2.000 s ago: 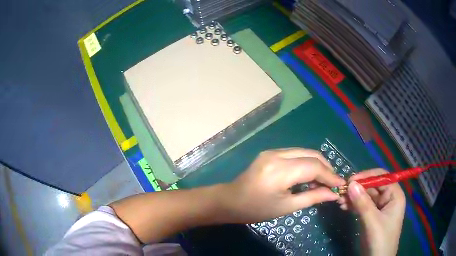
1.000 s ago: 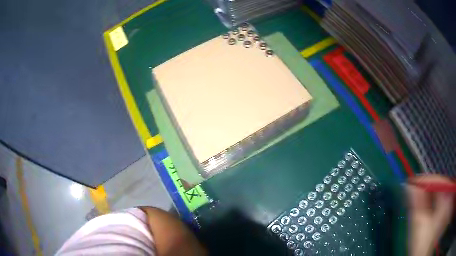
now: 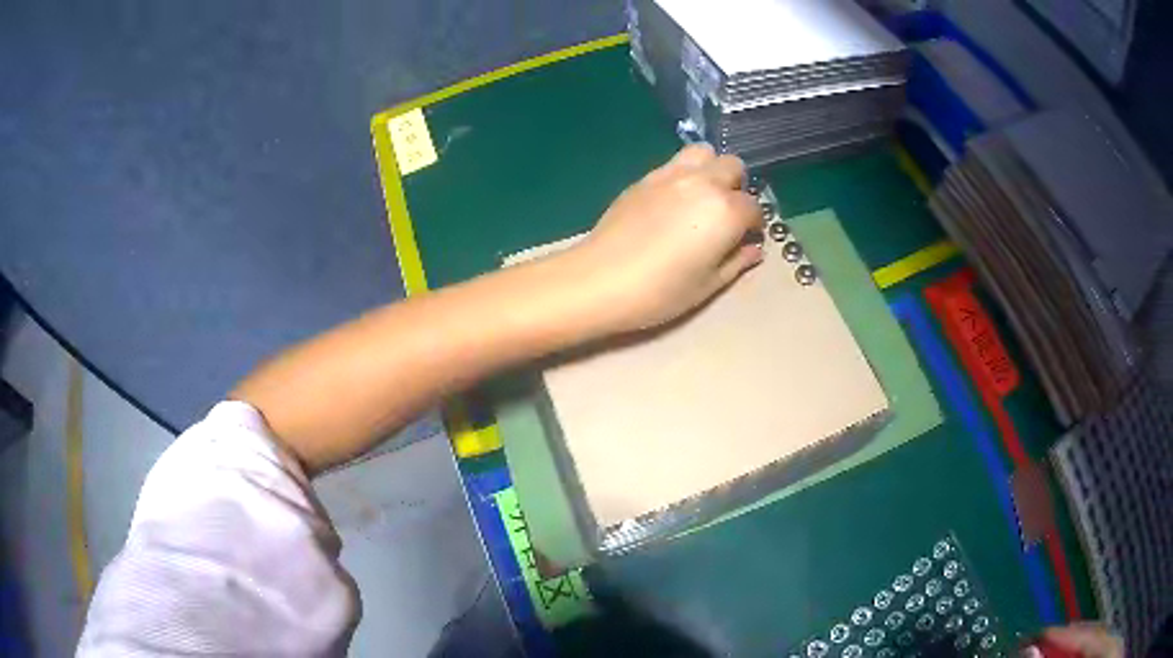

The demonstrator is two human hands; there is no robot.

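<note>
The cream-topped block [image 3: 720, 411] stands in the middle of the bench. My left hand [image 3: 682, 231] reaches over its far part, fingers bent down beside the small round metal components [image 3: 792, 251] at the far corner. Its fingertips hide some of them, and I cannot tell whether they hold one. My right hand [image 3: 1091, 640] is at the lower right edge, mostly cut off, closed on the red pen-like tool [image 3: 1052, 643], of which only a bit shows. The clear tray [image 3: 900, 622] with rows of round pockets lies at the bottom, cut off by the edge.
A light-green sheet [image 3: 907, 399] lies under the block. A silvery-white tray stack [image 3: 810, 97] stands beyond it. Brown-grey layered stacks [image 3: 1029, 270] and a dotted grey-white tray [image 3: 1132, 514] stand at the right. A red label [image 3: 974, 337] and coloured tape mark the mat.
My left hand has left the red tool and come to the block's far corner. My right hand has dropped towards the lower right edge. The view has shifted, so the bench sits lower and further right.
</note>
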